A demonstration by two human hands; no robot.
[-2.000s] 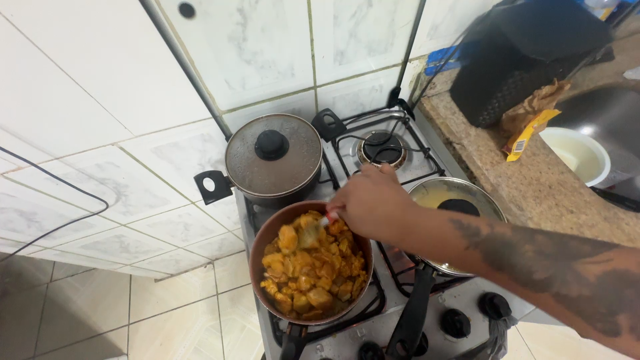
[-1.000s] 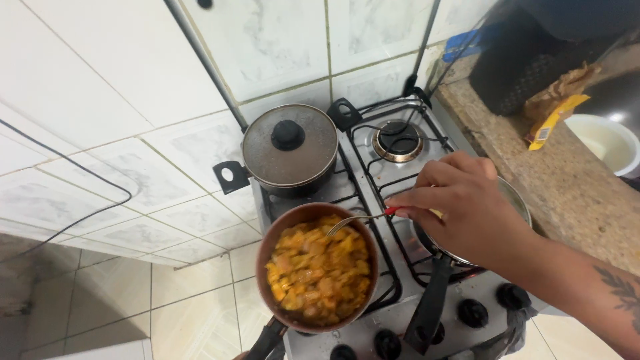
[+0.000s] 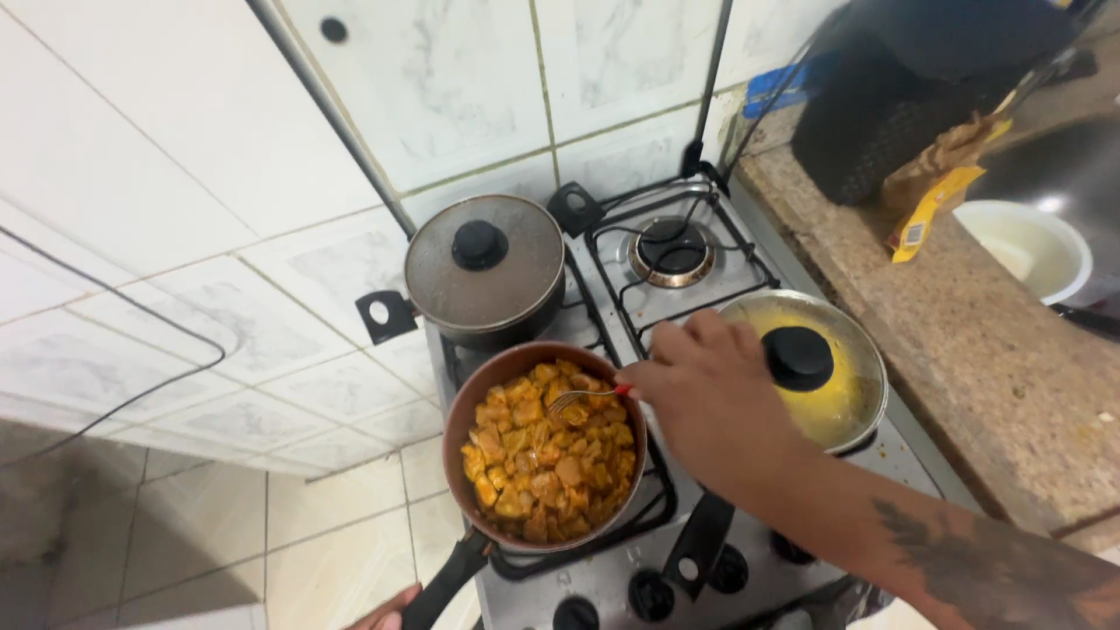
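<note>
A reddish-brown pan (image 3: pixel 452 437) full of orange-yellow seasoned food pieces (image 3: pixel 547 472) rests on the front left of the gas stove. My right hand (image 3: pixel 713 398) grips a fork (image 3: pixel 588 395) by its red handle, and the tines touch the food near the pan's upper right. At the bottom edge, only the fingers of my left hand (image 3: pixel 391 612) show, at the end of the pan's black handle (image 3: pixel 448 573). A glass-lidded pan (image 3: pixel 840 385) with yellow contents stands just right of my right hand, partly behind it.
A lidded dark pot (image 3: pixel 486 271) stands on the back left burner, beside the back right burner (image 3: pixel 672 252). On the granite counter (image 3: pixel 927 350) at the right lie a yellow and brown packet (image 3: pixel 936 197) and a black container (image 3: pixel 875 105). A white bowl (image 3: pixel 1032 245) sits by the sink.
The fingers of my left hand now show at the pan's handle. Two seconds ago my right hand was over the pan's upper right edge; now it is at the pan's right side, the fork still in it.
</note>
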